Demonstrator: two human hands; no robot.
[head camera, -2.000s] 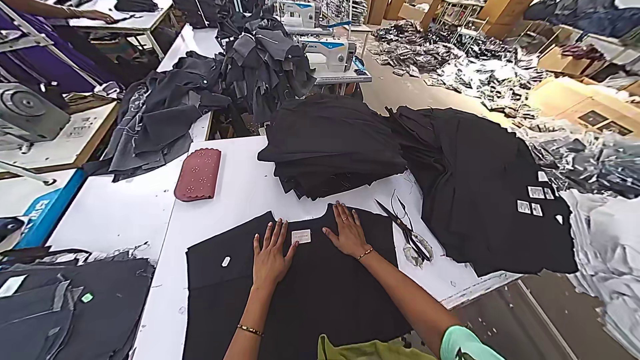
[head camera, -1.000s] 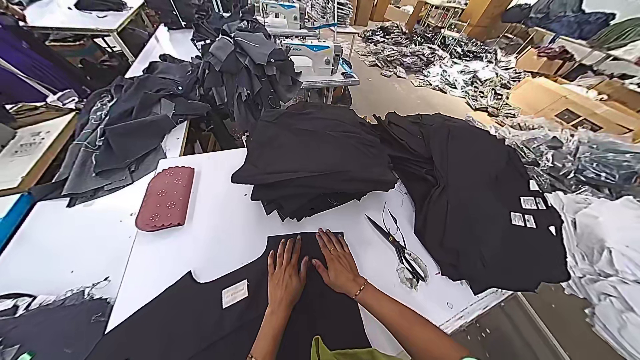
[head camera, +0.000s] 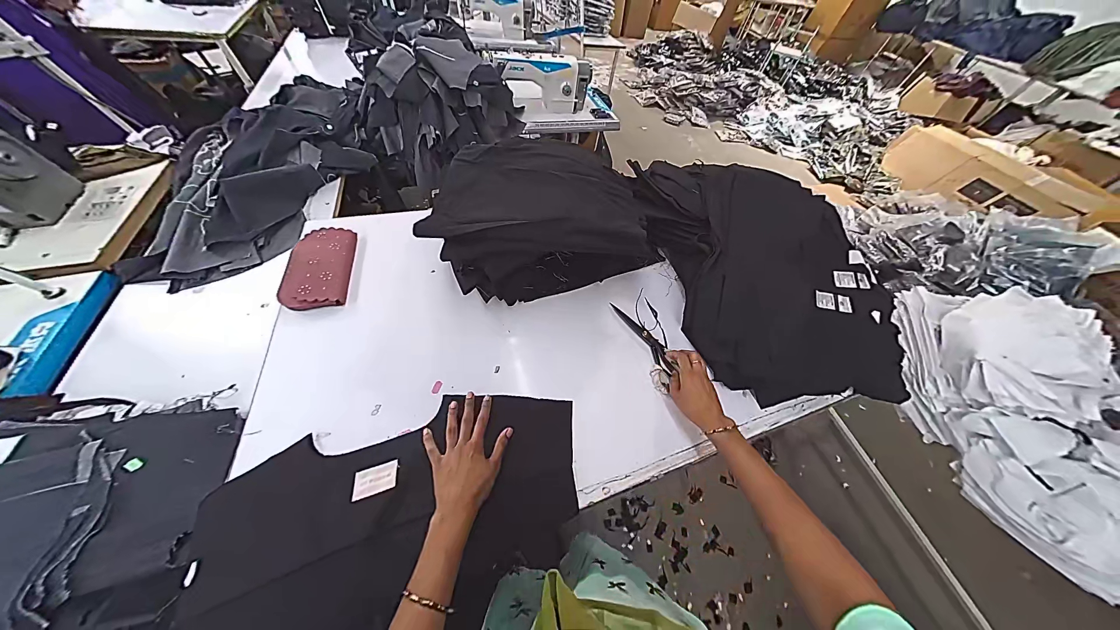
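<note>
My left hand (head camera: 466, 455) lies flat with fingers spread on a black cut fabric piece (head camera: 289, 525), right of a small white label (head camera: 375, 481) with writing. At the handles of dark-bladed fabric scissors (head camera: 644, 329), my right hand (head camera: 691, 385) has its fingers bent down; whether they close around the handles is hard to tell. The scissors lie on the white table (head camera: 394, 350), blades pointing up-left. Behind them are a folded black fabric stack (head camera: 542, 210) and a larger black pile (head camera: 770, 262) bearing white labels. A dark red case with a scalloped edge (head camera: 318, 268) rests on the left.
Dark fabric pieces (head camera: 114, 499) lie at the lower left, with more heaped (head camera: 429, 96) at the back. A sewing machine (head camera: 542, 80) stands behind. To the right are white fabric stacks (head camera: 1006, 376) and a cardboard box (head camera: 989, 175). Scraps litter the floor (head camera: 691, 542).
My right hand has left the black fabric and moved right to the scissors. The labelled black fabric has shifted left on the table since the first frame. My left hand stays on it.
</note>
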